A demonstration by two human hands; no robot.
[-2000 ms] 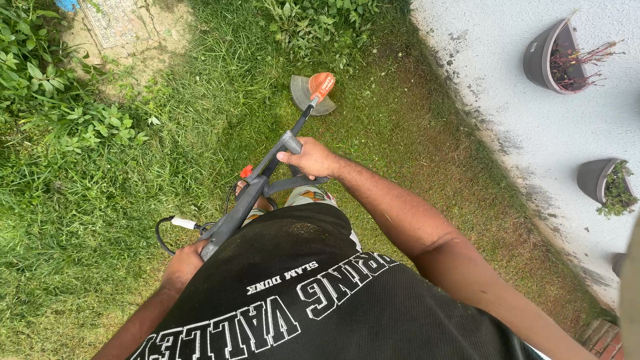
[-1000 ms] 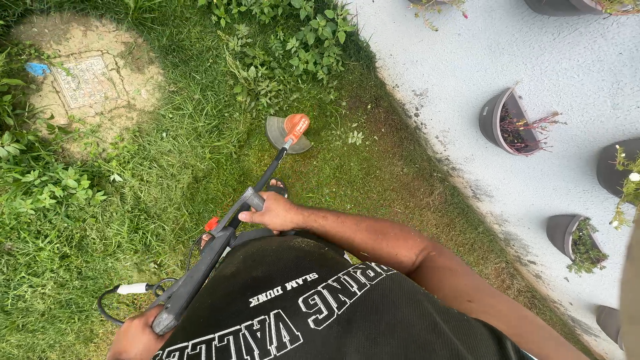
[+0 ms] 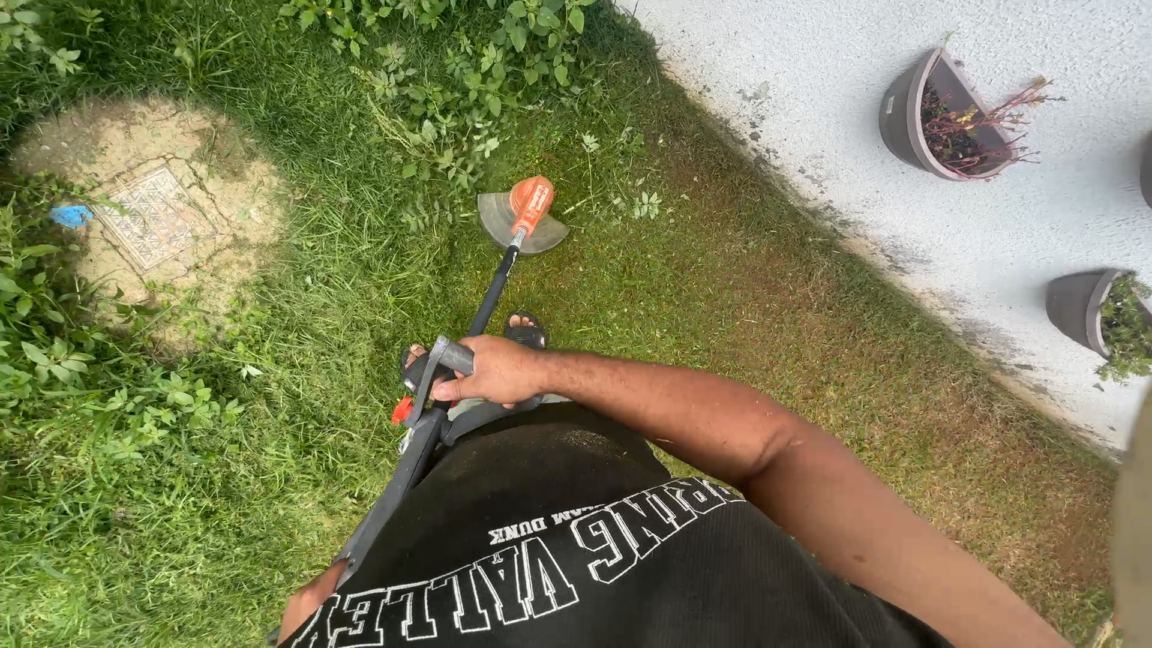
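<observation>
A string trimmer with an orange head (image 3: 531, 202), a clear guard and a dark shaft points forward over short grass. My right hand (image 3: 495, 369) is closed around its grey front loop handle, with the thumb towards the shaft. At the lower left, my left hand (image 3: 310, 601) is wrapped on the rear part of the dark trimmer body (image 3: 382, 504); my black shirt and the bottom edge of the view partly hide it. A red part (image 3: 402, 410) sits beside the loop handle. Whether the cutting line is spinning cannot be told.
My feet, in black sandals (image 3: 526, 335), stand behind the trimmer head. A patterned square cover (image 3: 153, 219) lies in a bare patch at left, near a blue scrap (image 3: 71, 216). Leafy weeds (image 3: 490, 63) grow ahead. A white wall (image 3: 810, 81) with planters (image 3: 909, 117) borders the right side.
The view has shifted, bringing the square cover further in and both sandals into sight. The cable with a white connector, seen near my left hand earlier, is out of view. Both hands keep their holds.
</observation>
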